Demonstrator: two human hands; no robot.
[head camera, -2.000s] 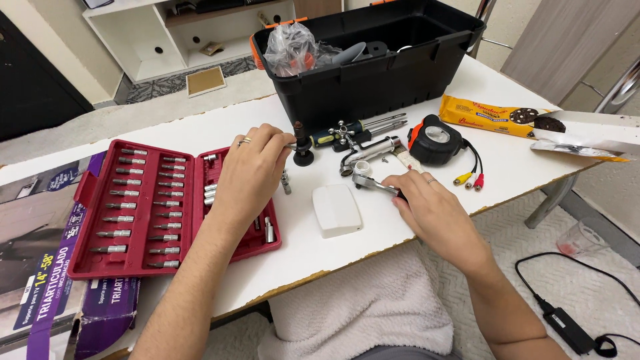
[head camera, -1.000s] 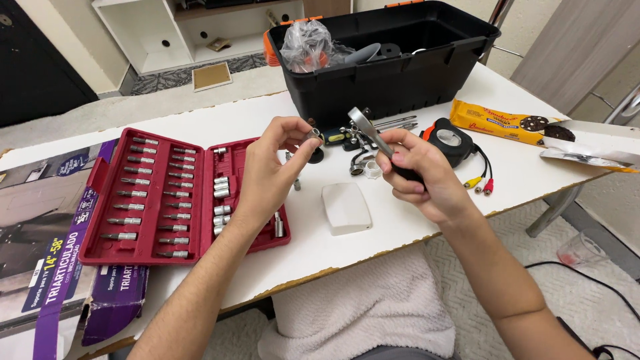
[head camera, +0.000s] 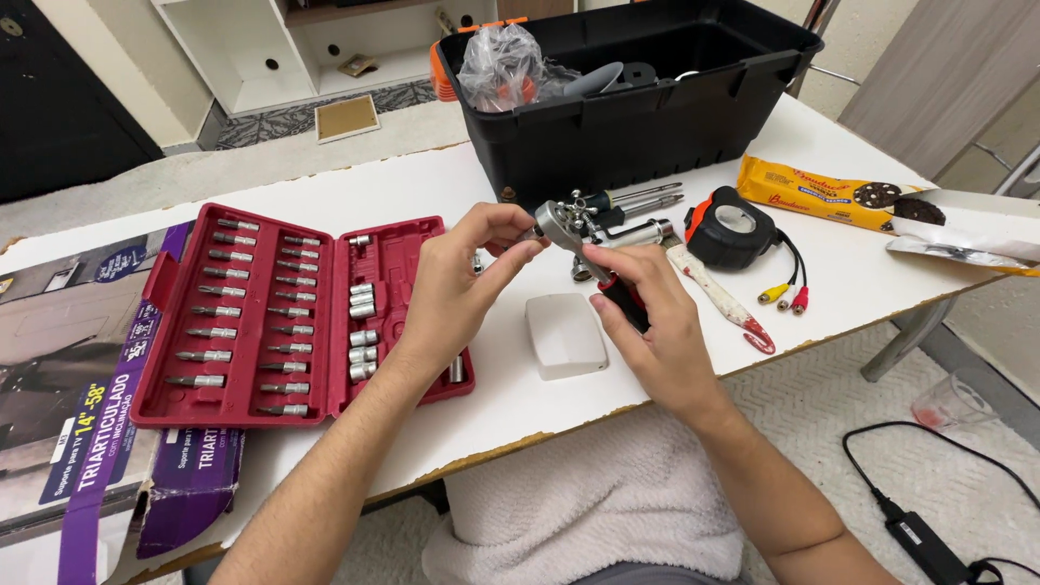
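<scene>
My right hand grips the red-and-black handle of a ratchet wrench, its round metal head raised above the table. At that head, my left hand pinches a small metal piece, perhaps a socket, mostly hidden by the fingers. To the left lies an open red socket-set case holding rows of bit sockets and several short sockets. Below the hands a white plastic cover rests on the white table. Screwdrivers and other metal tools lie behind the wrench.
A black toolbox stands at the back, with a plastic bag inside. Rightward are a tape measure, RCA connectors, a paint-stained brush handle and a yellow cookie packet. A printed cardboard box lies under the case's left side.
Two seconds ago the wrench was low by the table; my right hand has lifted it, and its head now meets the piece in my left hand, which has moved right.
</scene>
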